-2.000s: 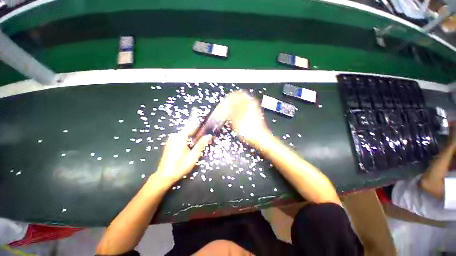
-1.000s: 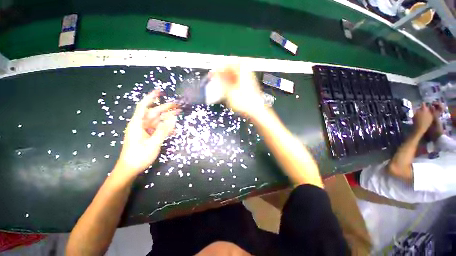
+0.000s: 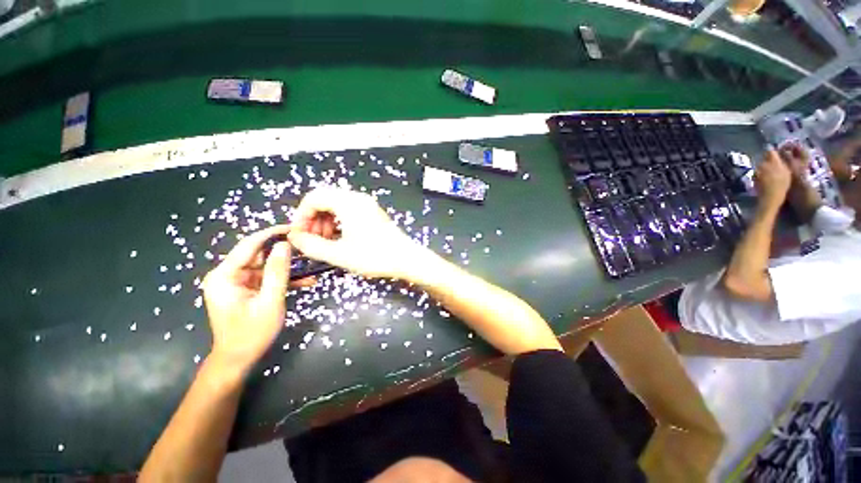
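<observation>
A dark mobile phone (image 3: 307, 269) is held above the bench, mostly hidden by my hands. My left hand (image 3: 247, 294) grips its left end between thumb and fingers. My right hand (image 3: 342, 231) is at the phone's upper side with fingertips pinched together near my left fingertips; whether it holds a small part cannot be seen. Small white parts (image 3: 351, 294) lie scattered around and under both hands. Two phones lie on the bench to the right, one nearer (image 3: 455, 184) and one just beyond it (image 3: 488, 158).
A green belt (image 3: 349, 71) beyond the white edge strip (image 3: 123, 172) carries several spaced phones, one at centre-left (image 3: 245, 91). A black blister tray (image 3: 651, 203) lies right. Another person's hands (image 3: 774, 174) work at far right.
The view has shifted. My right hand has moved from the blurred phone on the right to meet my left hand, which now grips a phone. The nearer waiting phone is uncovered.
</observation>
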